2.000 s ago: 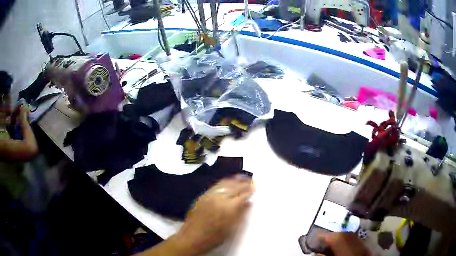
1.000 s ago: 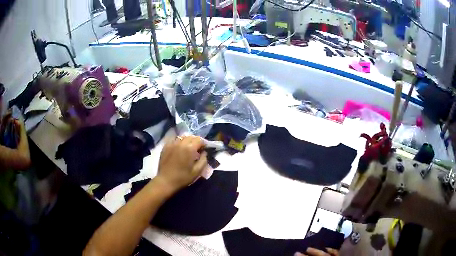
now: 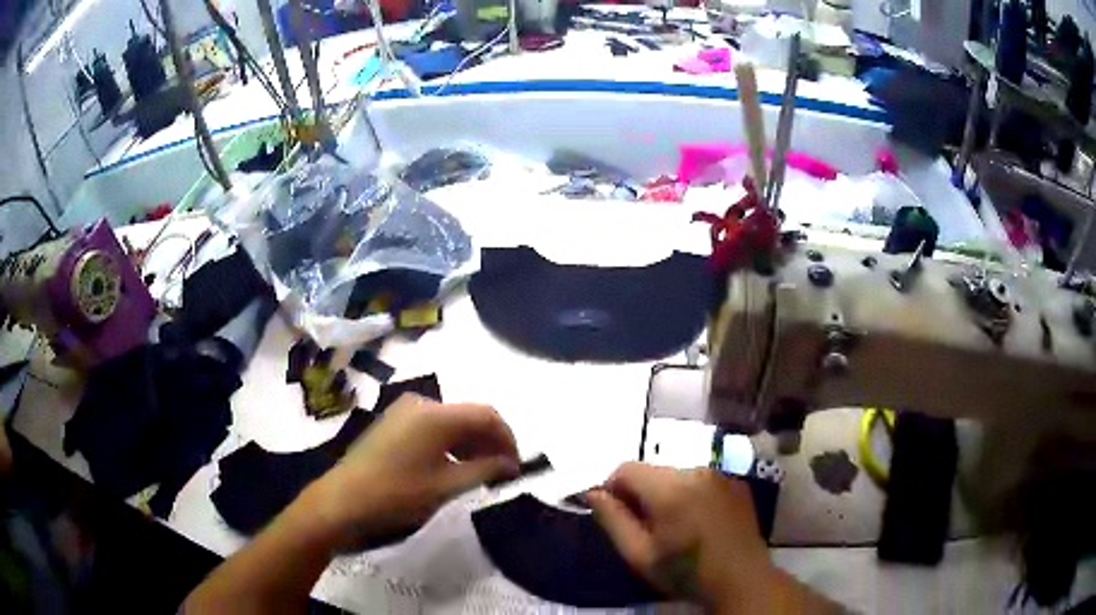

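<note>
My left hand (image 3: 415, 463) pinches a small dark woven label (image 3: 531, 466) between thumb and fingers, just above and left of a curved black garment piece (image 3: 541, 548). My right hand (image 3: 673, 517) holds that piece by its upper edge, left of the sewing machine. Unsewn black pieces (image 3: 258, 484) lie partly behind my left forearm. A pile of loose labels (image 3: 322, 387) lies beyond them. A labelled black piece (image 3: 583, 315) lies flat behind the work. The cream sewing machine (image 3: 913, 342) stands at the right; its needle is not clearly visible.
A smartphone (image 3: 675, 421) lies left of and partly under the machine head. A yellow loop (image 3: 875, 447) and a black strip (image 3: 918, 490) are under the arm. A clear plastic bag (image 3: 349, 240) stands behind the labels. A purple machine (image 3: 90, 294) and black cloth heap (image 3: 156, 415) are left.
The view has turned right. My left hand has come from the label pile with a label. The curved piece and my right hand now show left of the machine, close to my left hand.
</note>
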